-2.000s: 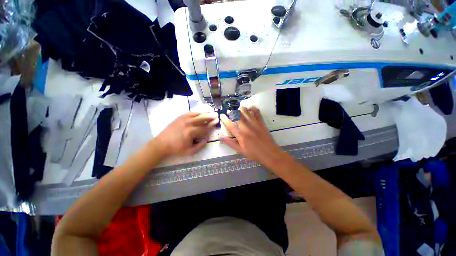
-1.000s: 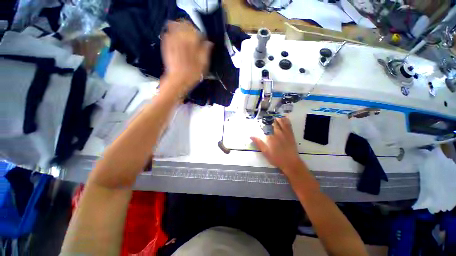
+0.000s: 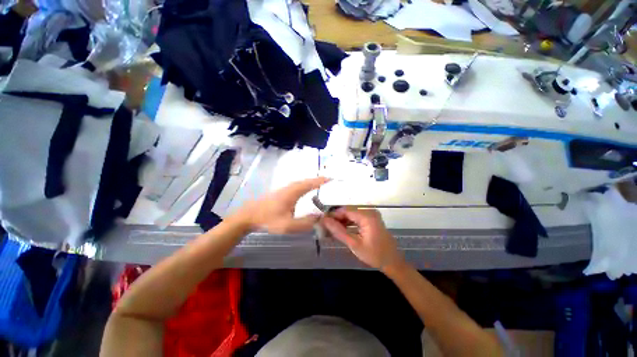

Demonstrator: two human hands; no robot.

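My left hand (image 3: 283, 208) and my right hand (image 3: 364, 233) meet at the table's front edge, left of and in front of the presser foot (image 3: 379, 166). Their fingertips pinch a small narrow piece (image 3: 318, 228), partly pale with a dark end hanging over the ruler. The fingers hide most of it. The white sewing machine (image 3: 503, 97) stands at the right. No dark cloth shows under its foot. A dark rectangular piece (image 3: 446, 171) lies right of the needle, and a folded dark piece (image 3: 515, 216) lies farther right.
A heap of dark panels (image 3: 209, 63) lies upper left. White-grey strips (image 3: 183, 174) and one dark strip (image 3: 218, 185) lie left of my hands. Pale panels with dark bands (image 3: 28, 153) are far left. White cloth (image 3: 614, 237) lies far right. A red bag (image 3: 206, 314) is below the table.
My left hand has come down from the dark heap to the front edge. My right hand has moved from beside the needle to meet it, and both now hold the small piece.
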